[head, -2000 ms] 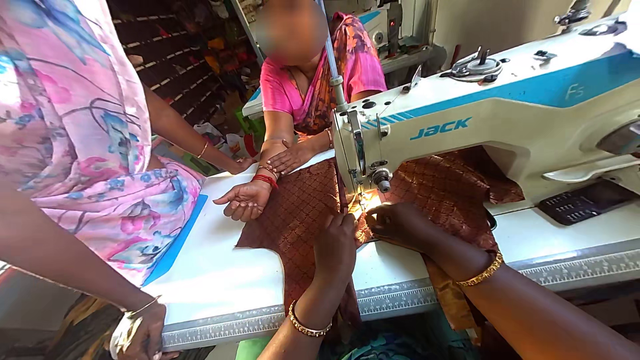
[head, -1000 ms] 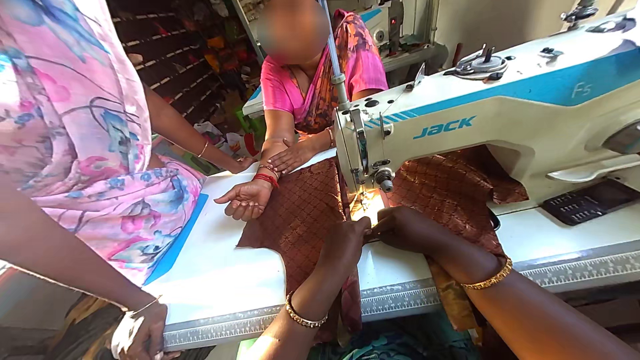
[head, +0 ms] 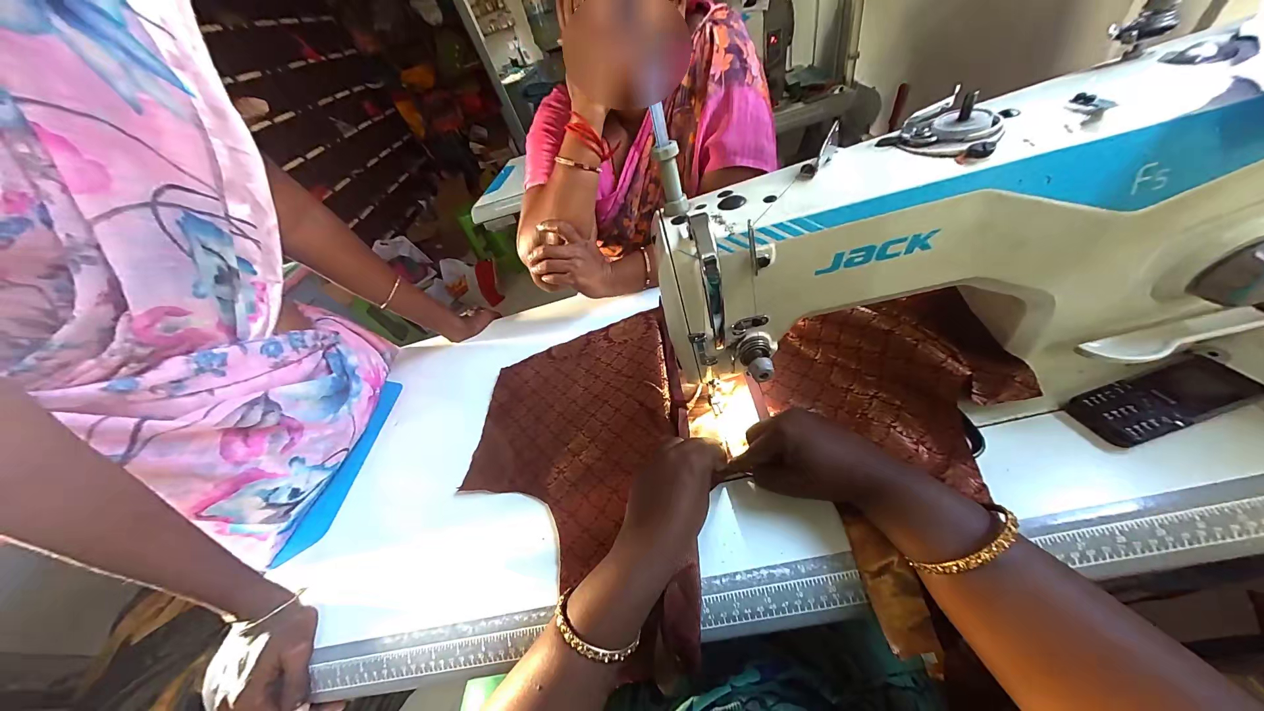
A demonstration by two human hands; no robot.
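Note:
Reddish-brown patterned fabric point(head: 583, 425) lies across the bed of a Jack sewing machine point(head: 928, 207), passing on both sides of the lit needle area point(head: 721, 410). Just in front of the needle, my left hand point(head: 673, 494) grips the fabric edge with closed fingers. My right hand point(head: 815, 456) pinches the same edge, close against the left fingertips. The fingertips are partly hidden from view. Part of the cloth hangs over the front table edge, on both sides of my hands.
A measuring scale point(head: 434, 654) runs along the front table edge. A black phone-like device point(head: 1165, 400) lies at right. One person in floral clothing point(head: 197, 395) leans on the table at left; another point(head: 632, 178) sits behind it. Shelves point(head: 306, 89) stand behind.
The seated person's forearm, earlier stretched over the table with the hand on the fabric, is now raised towards the face. My hands stay together at the fabric edge before the needle.

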